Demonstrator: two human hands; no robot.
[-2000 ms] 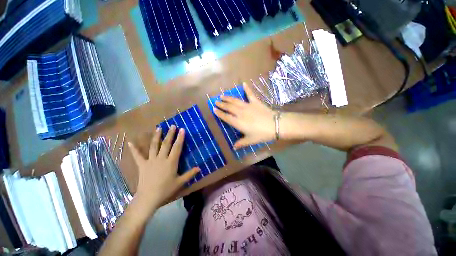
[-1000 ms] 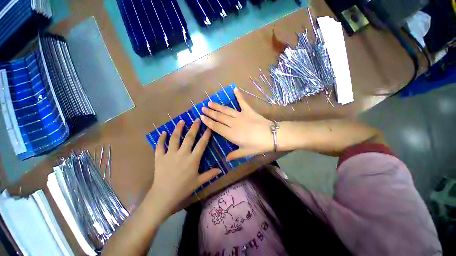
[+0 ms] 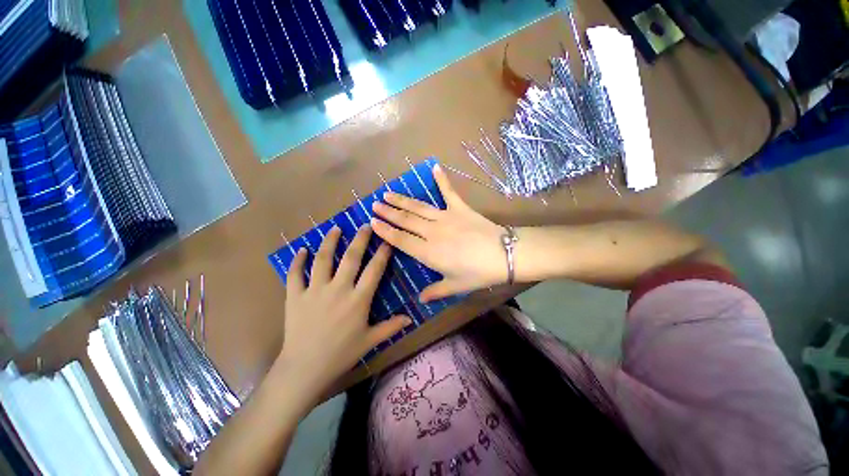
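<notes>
Blue solar cell pieces point(image 3: 406, 271) with pale parallel lines lie on the brown tabletop in front of me, side by side; my hands hide whether they touch or overlap. Short silver ribbon ends stick out past their far edge. My left hand point(image 3: 333, 302) lies on the left piece, palm down, fingers spread. My right hand point(image 3: 447, 240) lies flat on the right piece, fingers apart, its fingertips close to the left hand's. Neither hand grips anything.
Dark cell stacks point(image 3: 276, 46) stand on a pale green mat beyond. Cut ribbons point(image 3: 557, 130) and a white strip stack point(image 3: 624, 107) lie right. A bright blue cell stack point(image 3: 65, 200), long ribbon bundle point(image 3: 172, 367) and white strips point(image 3: 60, 418) lie left. A small black block point(image 3: 657, 30) is far right.
The two cell pieces were apart two seconds ago and are now together. My left hand has moved right, towards my right hand. Little differs from one second ago.
</notes>
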